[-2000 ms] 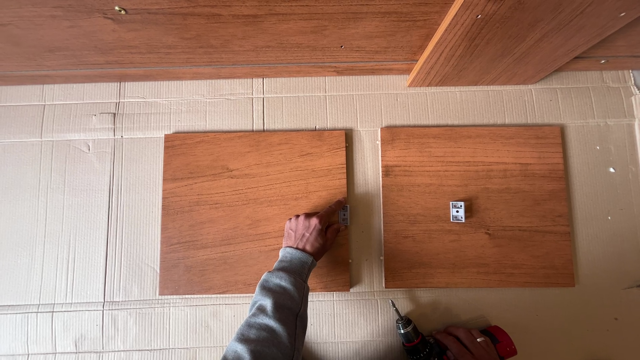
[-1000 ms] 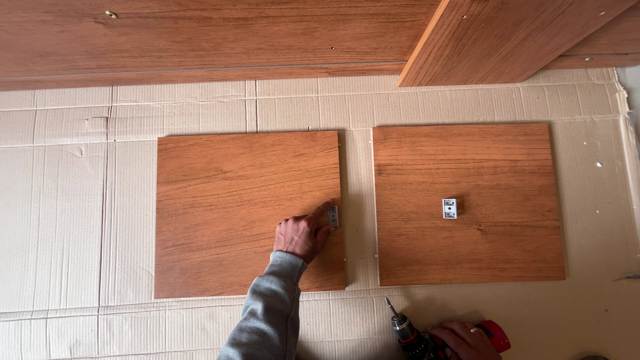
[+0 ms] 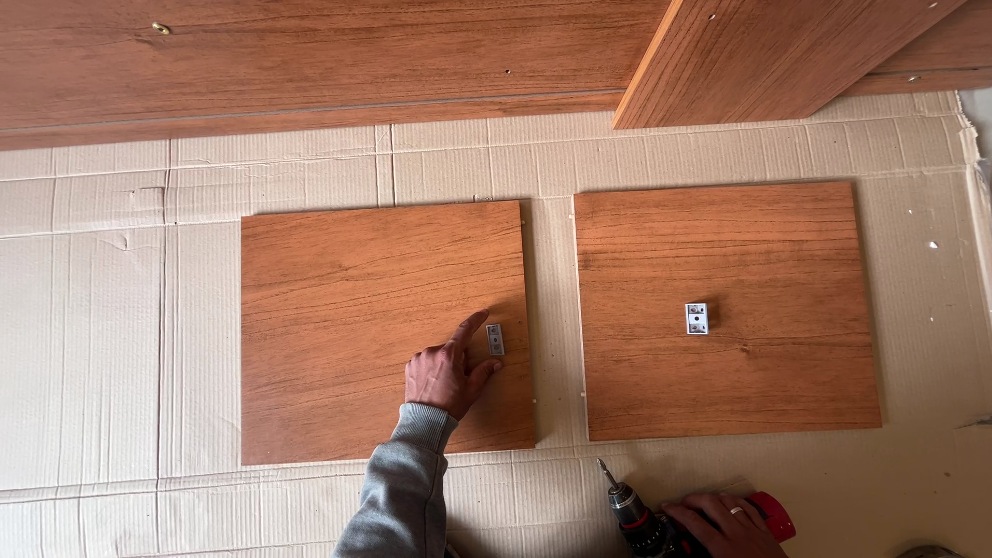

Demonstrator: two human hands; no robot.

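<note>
My left hand [image 3: 452,370] lies over the left wood-grain panel [image 3: 349,310], its index finger and thumb spread beside a small grey bracket [image 3: 495,339] near the panel's right edge. A narrow gap seems to part the fingertips from the bracket. The right wood-grain panel [image 3: 728,387] carries a second bracket [image 3: 697,318], light grey with holes, around its middle. At the bottom, my right hand [image 3: 725,523] rests on a black and red cordless drill [image 3: 635,513] with a bit fitted. The hand's grip on the drill's handle is partly out of frame.
Cardboard sheeting [image 3: 93,310] lies under both panels. A long wood-grain board [image 3: 349,54] crosses the top, with a brass-coloured fitting [image 3: 160,29] on it. Another board [image 3: 775,62] slants over it at upper right. Small dowels [image 3: 583,394] stick out from the facing panel edges.
My left index finger and thumb, which were at the bracket on the left panel, have spread away from it. The bracket now sits slightly in from the panel's right edge. My right hand stays at the drill.
</note>
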